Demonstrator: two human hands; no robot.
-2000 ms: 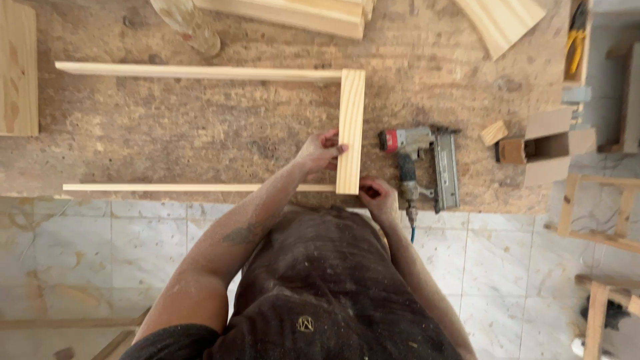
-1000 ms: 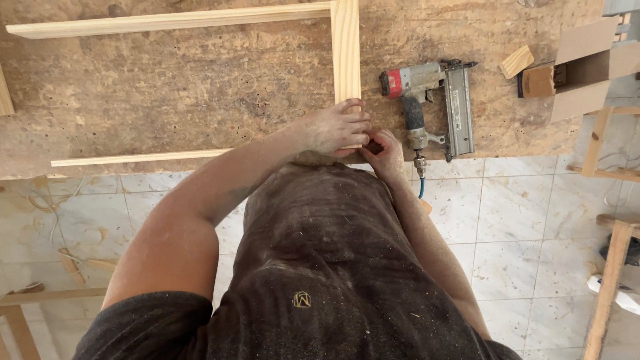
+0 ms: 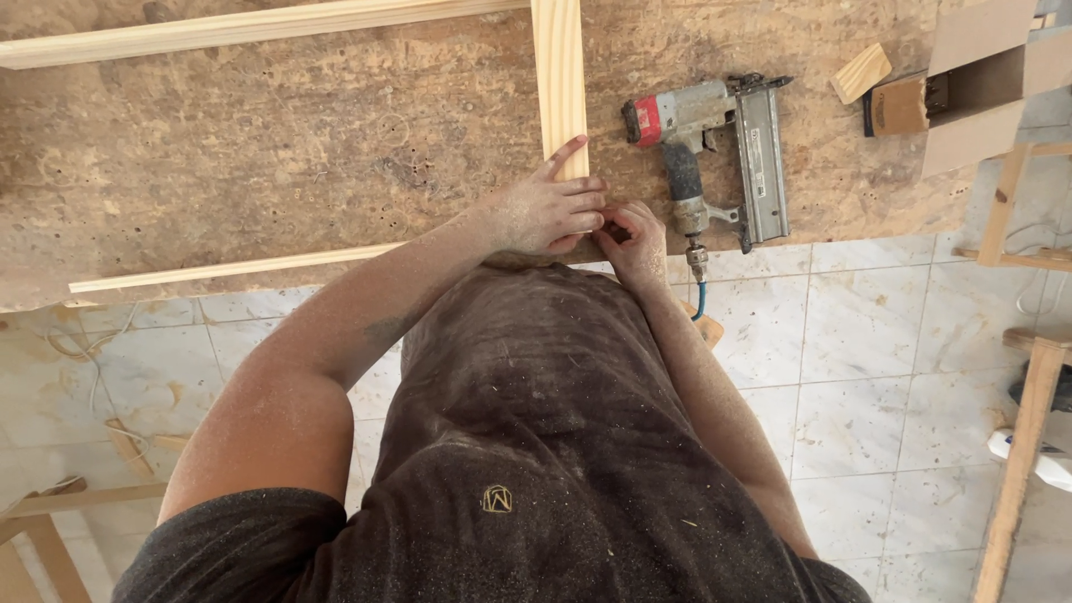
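My left hand (image 3: 553,208) lies over the near end of a pine crosspiece (image 3: 561,84), pressing it with spread fingers. Close beside it, at the right of that end, my right hand (image 3: 635,239) has its thumb and fingertips pinched together at the joint; whether something small is between them is hidden. The crosspiece's far end meets a long pine strip (image 3: 268,27). A second, thinner pine strip (image 3: 243,266) runs along the near edge of the bench toward my left hand, its right end hidden by my forearm. A pneumatic nailer (image 3: 720,151) lies to the right of my hands.
The worn wooden workbench (image 3: 402,142) ends just in front of my body. An open cardboard box (image 3: 976,92) and a small wood offcut (image 3: 861,74) are at the right. A blue air hose (image 3: 699,301) hangs from the nailer. Wooden frames (image 3: 1017,469) stand on the tiled floor.
My left hand has moved from the left side of the crosspiece to over its near end. My right hand remains by that end. The view has shifted closer.
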